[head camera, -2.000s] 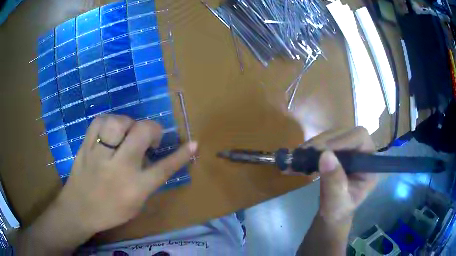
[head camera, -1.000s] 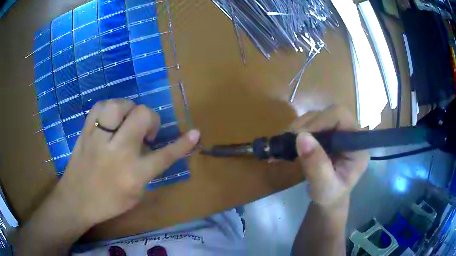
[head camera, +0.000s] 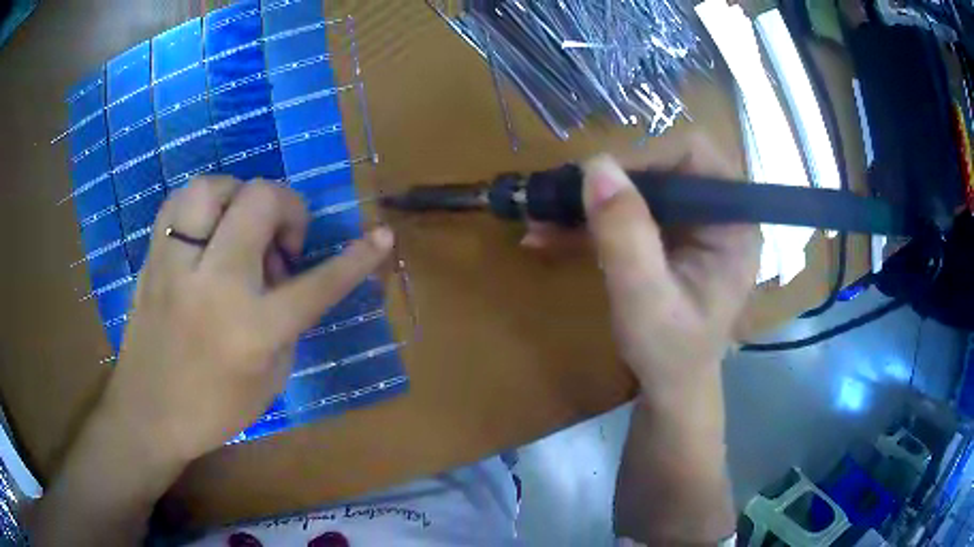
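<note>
A blue solar cell string (head camera: 310, 128) with thin silver lines lies flat on the brown tabletop, left of centre. Thin silver bus ribbon (head camera: 364, 107) runs along its right edge, crossing lead ends. My left hand (head camera: 219, 288), with a ring, lies over the string; its extended index fingertip is at the right edge beside the ribbon. Whether it presses the ribbon is not clear. My right hand (head camera: 668, 262) holds the black-handled soldering iron (head camera: 684, 200); its tip is at the string's right edge, just above my left index fingertip.
A messy heap of cut ribbon pieces (head camera: 598, 64) lies at the top centre. White strips (head camera: 764, 139) lie at the right, beside a black item (head camera: 908, 118). A black cord hangs at the right. The table's front edge curves below; stools (head camera: 796, 513) stand on the floor beyond.
The iron's tip and both hands have moved up along the string's right edge. The string has shifted slightly. Two ribbon pieces below the heap no longer show.
</note>
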